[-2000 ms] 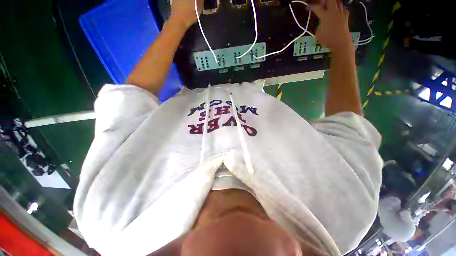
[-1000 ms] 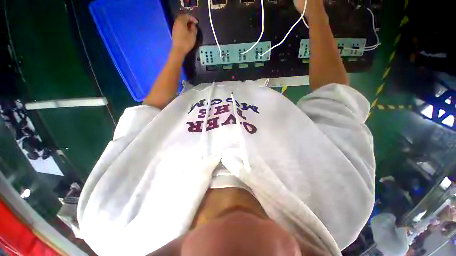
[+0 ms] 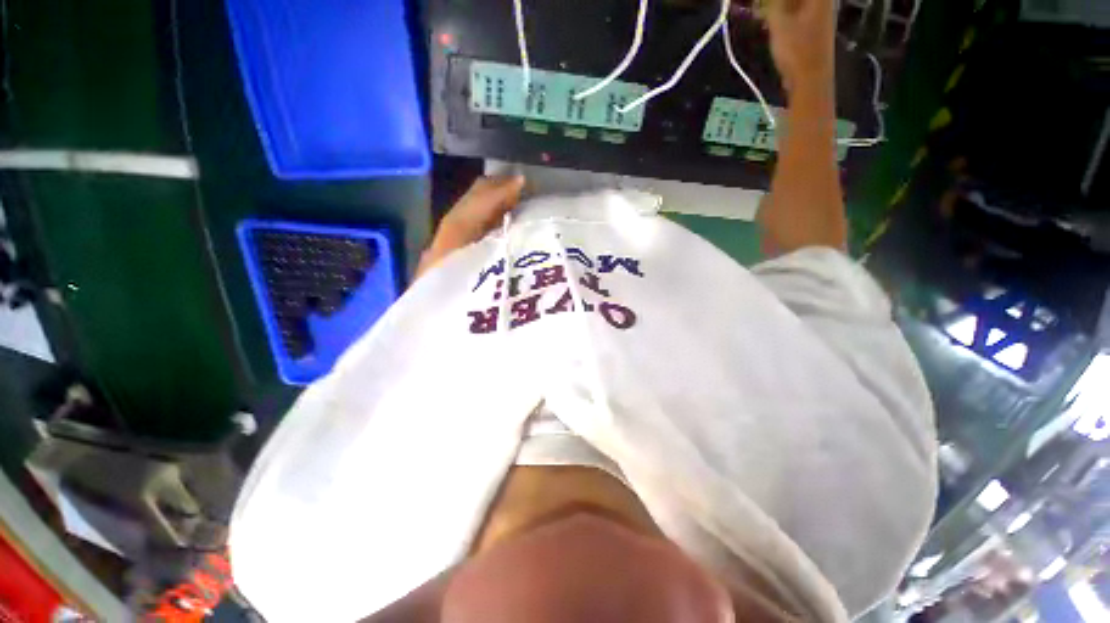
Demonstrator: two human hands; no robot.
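Observation:
The black test fixture panel (image 3: 663, 152) lies in front of me. Pale green strips (image 3: 554, 100) with small connectors run along its near side, with thin white cords (image 3: 627, 55) looping up from them. My left hand (image 3: 483, 207) is low at the panel's near left corner, beside the pale metal strip (image 3: 712, 197); its fingers are partly hidden, and no held thing shows. My right hand (image 3: 797, 27) is over the panel's right part, cut off by the top edge and blurred; what it touches or holds cannot be told.
An empty-looking blue tray (image 3: 335, 91) lies left of the panel. Nearer me, a second blue tray (image 3: 387, 262) holds rows of small black units, with a gap on one side. Yellow-black striped tape (image 3: 907, 183) runs at the right. A grey object (image 3: 122, 487) stands at the lower left.
My left hand has moved down from the panel's left side to its near edge. My right hand has shifted right. The view has shifted, bringing the second blue tray into sight.

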